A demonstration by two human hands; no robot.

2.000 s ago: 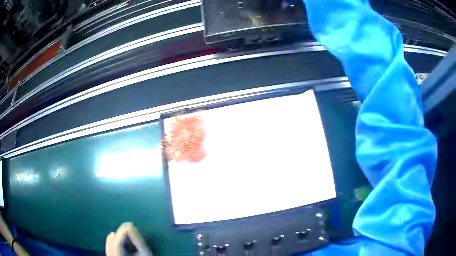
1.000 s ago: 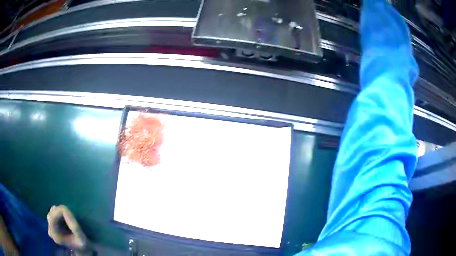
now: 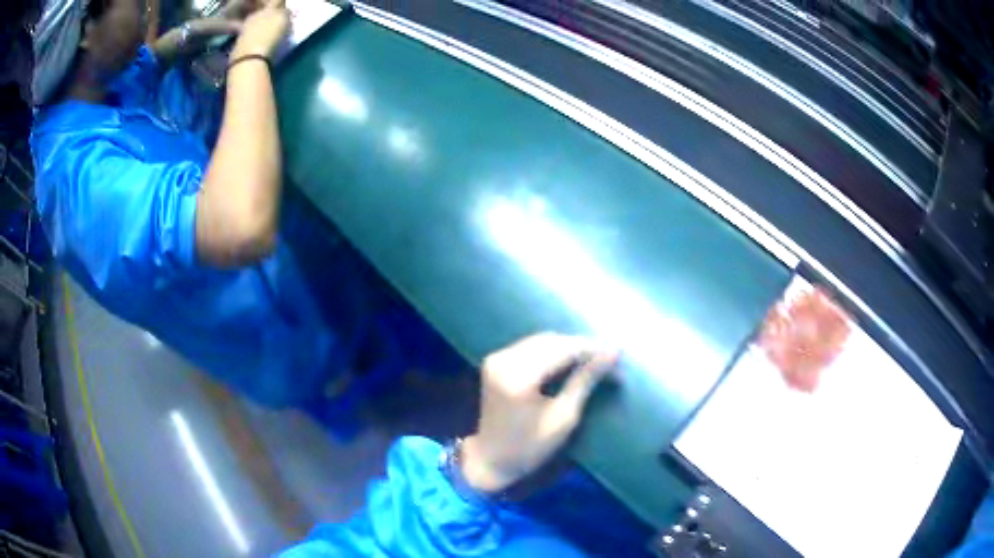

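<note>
The white-lined tray lies on the green mat at the lower right, with a heap of small copper-orange components in its upper corner. The end of a dark fixture with shiny screws or pins shows at the tray's near edge; the rest is cut off by the frame. My left hand is over the mat's near edge, left of the tray, with thumb and index finger bent towards each other. The fingertips are blurred, so I cannot tell if they hold anything. My right hand is out of view.
Another person in a blue smock sits at the left, hands over a white surface at the bench's far end. Conveyor rails run behind the green mat. A blue sleeve edge shows at the lower right. Grey floor lies below left.
The view has swung left, so the tray now sits at the right and the neighbouring person shows. More of my left hand and sleeve is visible. My outstretched right arm has mostly left the picture.
</note>
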